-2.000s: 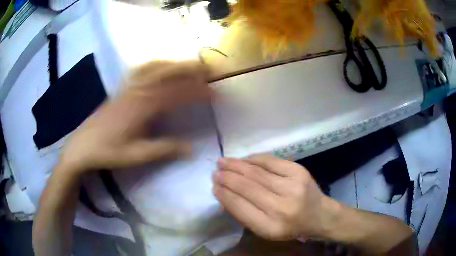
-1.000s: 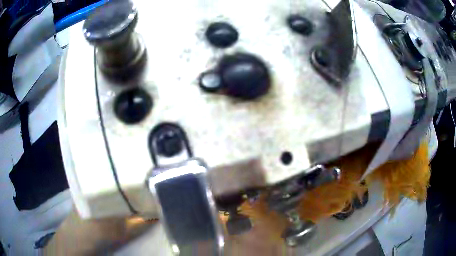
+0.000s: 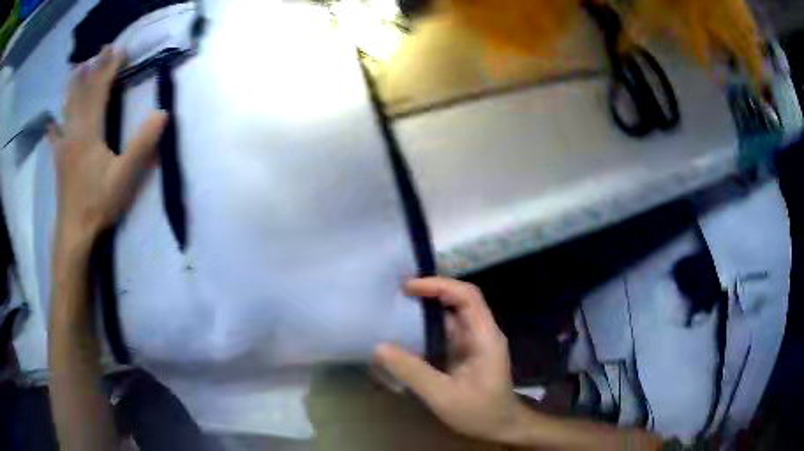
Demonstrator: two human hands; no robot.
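Note:
A large garment panel (image 3: 282,203), pale side up with dark edges, lies across the machine table in front of me. A narrow dark tapering strip (image 3: 173,167) runs down its left part, and a dark opening shows near its top left. My left hand (image 3: 101,154) lies spread on the panel's left side, fingers apart. My right hand (image 3: 458,352) holds the panel's right dark edge near its lower corner, thumb and fingers around it. The panel's top is washed out by bright lamp light near the needle area, so the needle is not clear.
Black-handled scissors (image 3: 643,92) lie at the upper right beside orange tassels (image 3: 507,31). A pale tape measure strip (image 3: 547,220) runs along the table's front edge. A teal box (image 3: 760,132) is at the table's right end. More pale cut panels (image 3: 661,343) lie at lower right.
The view has dropped from the machine head back to the table. Compared with two seconds ago, the panel lies spread out with its dark edge along the right, and my left hand has moved left.

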